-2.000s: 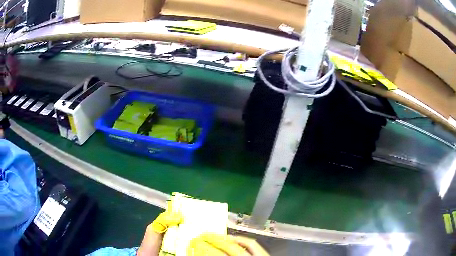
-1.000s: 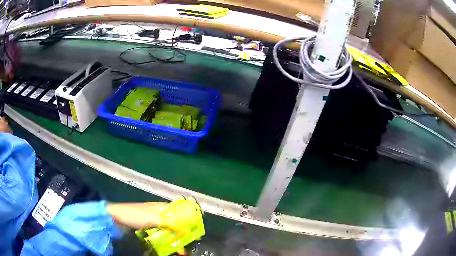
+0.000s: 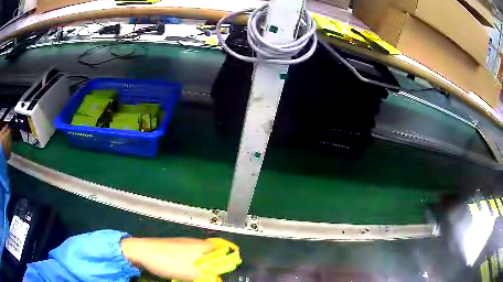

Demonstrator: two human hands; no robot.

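Note:
My left hand (image 3: 175,256), in a blue sleeve, reaches in from the bottom left. Bright yellow shows at its fingers (image 3: 221,258); finger cots and any card held there cannot be told apart. A little more yellow shows under the hand at the bottom edge. My right hand is not in view. A black unit with a white label (image 3: 17,237) lies at the lower left. Blurred dark shapes lie along the bottom edge.
A blue basket (image 3: 113,144) holds yellow-green packets, beside a white device (image 3: 39,118). A white post (image 3: 256,126) with coiled cable stands before a black stack (image 3: 342,104). A metal rail (image 3: 331,230) crosses below. Another person's sleeve is at far left. Rows of yellow show at right.
The view has turned right, so the scene has shifted left. My right hand has left the view. The broad bright yellow cards seen at my left hand no longer show as such.

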